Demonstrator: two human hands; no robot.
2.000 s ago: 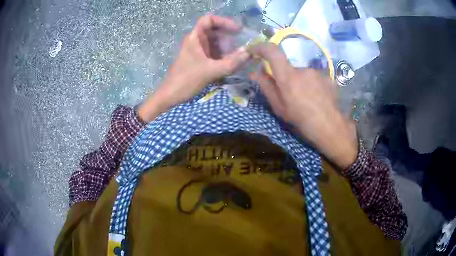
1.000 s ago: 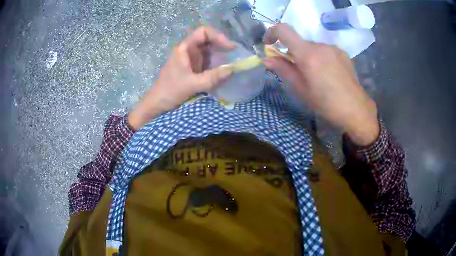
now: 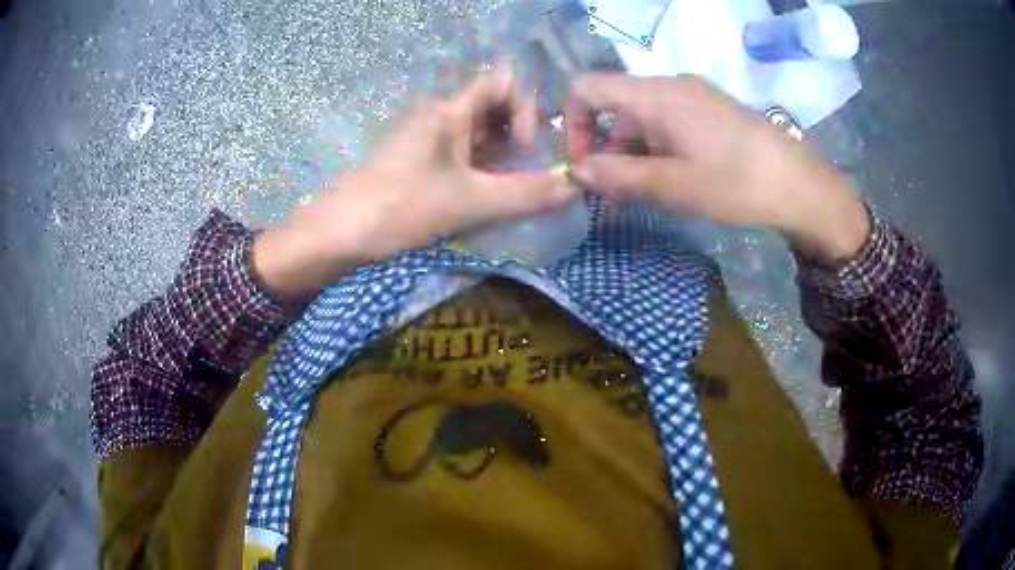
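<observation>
A pale, milky plastic cup (image 3: pixel 529 237) shows blurred below my fingers, over the blue-checked apron. A small yellow bit of tape (image 3: pixel 561 172) shows where my fingertips meet. My left hand (image 3: pixel 429 173) comes from the left, thumb stretched toward the tape, fingers curled above the cup. My right hand (image 3: pixel 696 156) comes from the right, thumb and fingers pinched at the same spot. Both hands are bare and blurred. How much tape they grip is hidden by the fingers.
A white sheet (image 3: pixel 712 45) lies beyond my right hand. A white cylindrical container (image 3: pixel 804 36) with a blue-tinted body lies on it. A small round metal item (image 3: pixel 784 120) lies at the sheet's near edge. A small white scrap (image 3: pixel 140 120) lies on the speckled floor at left.
The yellow tape strip stretched between my hands has shortened to a small bit at my fingertips. My hands have come together. The tape roll seen earlier no longer shows.
</observation>
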